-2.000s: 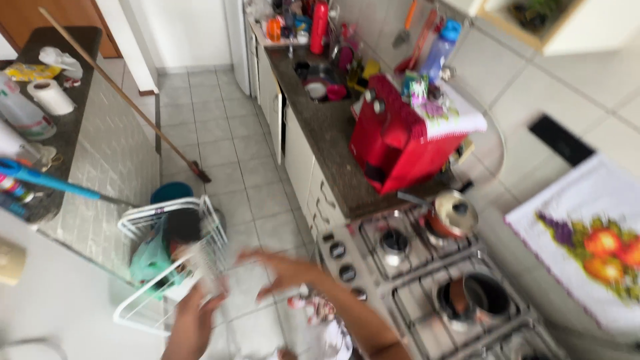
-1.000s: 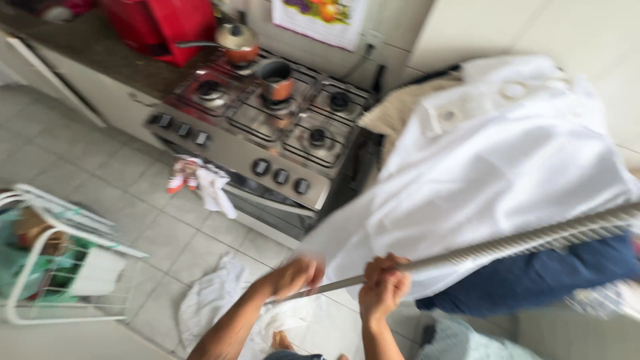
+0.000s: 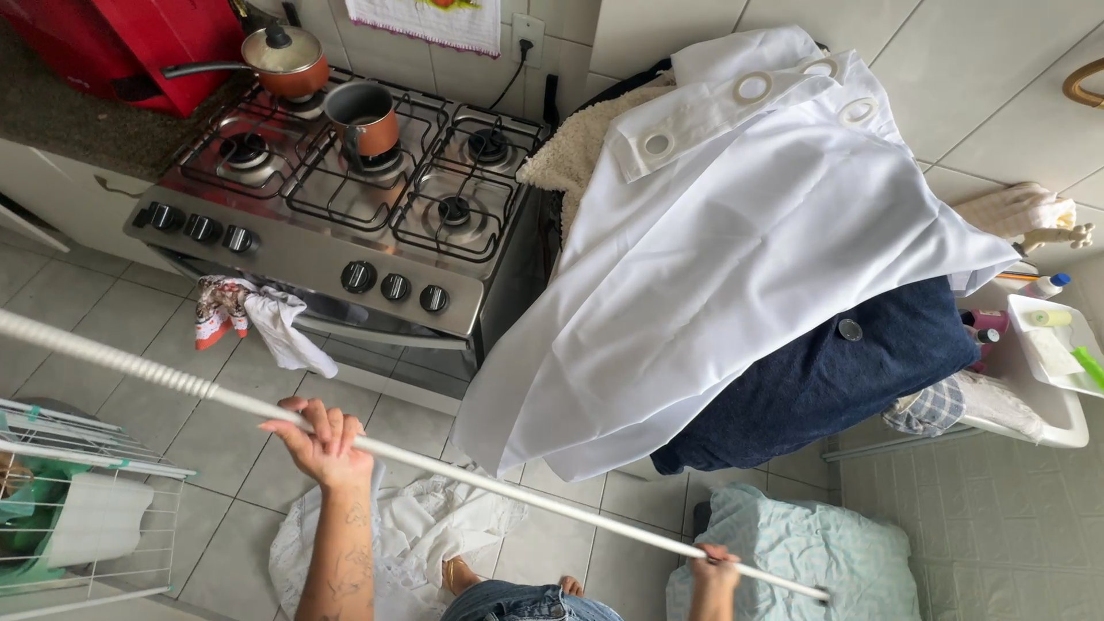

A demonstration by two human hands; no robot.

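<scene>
A long white curtain rod (image 3: 517,493) slants across the view, its left part ribbed like a spiral. My left hand (image 3: 323,440) holds it near the middle, fingers over the rod. Farther down, toward the rod's dark-tipped right end, my right hand (image 3: 714,561) grips it. Beyond the rod, a white curtain with ring eyelets (image 3: 690,285) lies draped over a pile with dark blue denim cloth (image 3: 828,371) and a cream fleece (image 3: 569,155). More white fabric (image 3: 414,526) lies crumpled on the floor by my feet, below the rod.
A gas stove (image 3: 319,233) bears an orange saucepan (image 3: 371,121) and a lidded pan (image 3: 285,65). Cloths (image 3: 276,323) hang on its oven handle. A white wire rack (image 3: 95,517) stands at left. A light green cushion-like bundle (image 3: 793,552) lies at lower right, below a white sink (image 3: 1052,379).
The view has swung right from the counter to the stove and cloth pile. The hands held no rod two seconds ago; both hold it now, farther apart than one second ago.
</scene>
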